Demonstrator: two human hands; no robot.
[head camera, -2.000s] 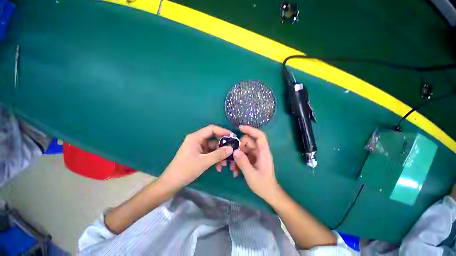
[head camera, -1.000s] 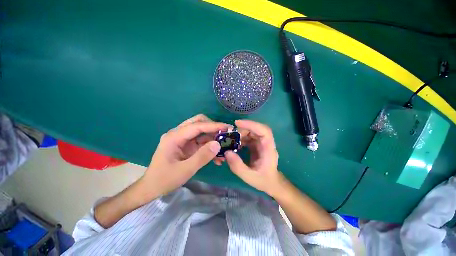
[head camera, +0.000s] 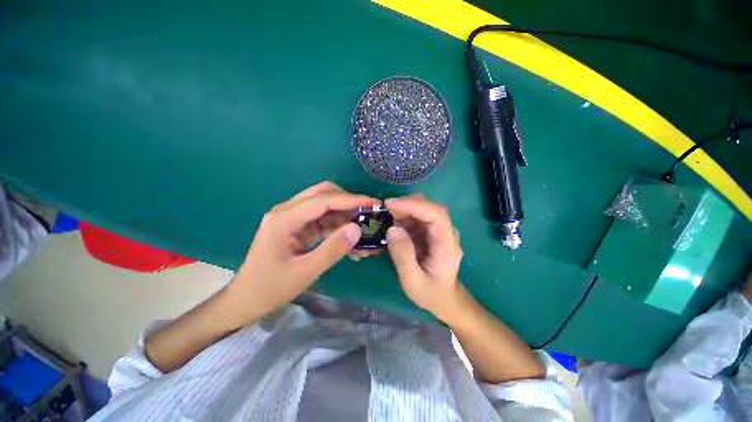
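A small black watch-like unit (head camera: 373, 228) is held between both hands near the mat's front edge, its open face up with a greenish inner part and metallic spots. My left hand (head camera: 301, 239) pinches its left side with thumb and fingers. My right hand (head camera: 425, 247) pinches its right side. The round screw dish (head camera: 401, 129) full of tiny glittering screws lies just beyond the hands. The electric screwdriver (head camera: 500, 157) lies on the green mat to the right of the dish, its silvery nose towards me.
A flat green box (head camera: 651, 243) with a small clear plastic bag (head camera: 628, 205) lies at right. The driver cord (head camera: 610, 47) crosses the yellow edge (head camera: 569, 80). A person's sleeve (head camera: 701, 354) is at the lower right. A red object (head camera: 132, 250) is below the bench at left.
The unit has turned from dark side up to show its open face, both hands still on it. The view has shifted, so dish and driver appear higher in the picture.
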